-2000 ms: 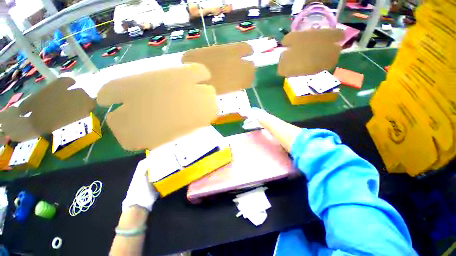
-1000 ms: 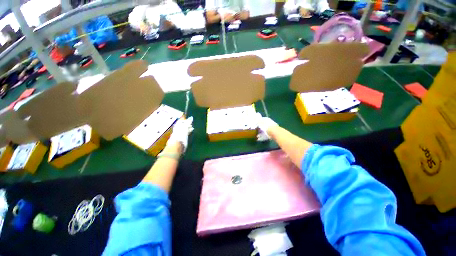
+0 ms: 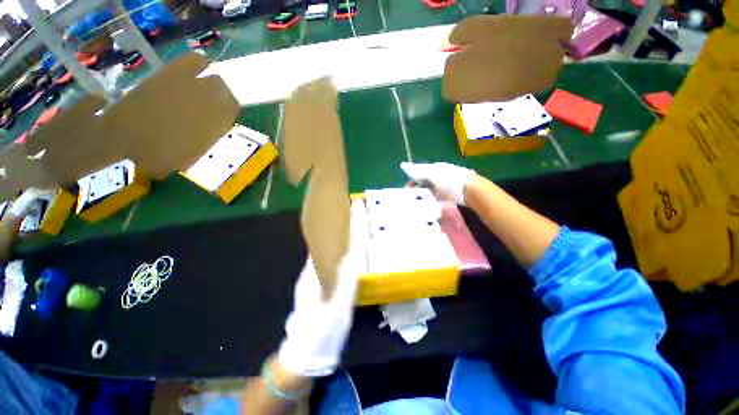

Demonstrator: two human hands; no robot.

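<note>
An open yellow carton [image 3: 409, 284] lies over the pink slab [image 3: 464, 243], which shows at its right. The carton's brown lid [image 3: 324, 182] stands up at the left, seen nearly edge-on. A flat white insert [image 3: 401, 223] with dark spots fills the carton. My gloved left hand [image 3: 326, 312] is blurred and grips the carton's near left side beside the lid; its fingers are partly hidden. My gloved right hand [image 3: 444, 180] is at the far right corner of the carton, thumb pointing left. Its fingertips are partly hidden, so its grip is unclear.
More open cartons stand on the green belt [image 3: 373, 134], left and right. Red-orange pads [image 3: 574, 110] lie at right, near stacked yellow cartons [image 3: 677, 194]. White crumpled pieces [image 3: 407, 320] and rubber bands [image 3: 147, 281] lie on the black bench. Another person's gloved hand [image 3: 28, 201] is far left.
The middle carton has come from the belt onto the pink slab and turned, with its lid at left. My left hand has left the carton on its left and moved to this one.
</note>
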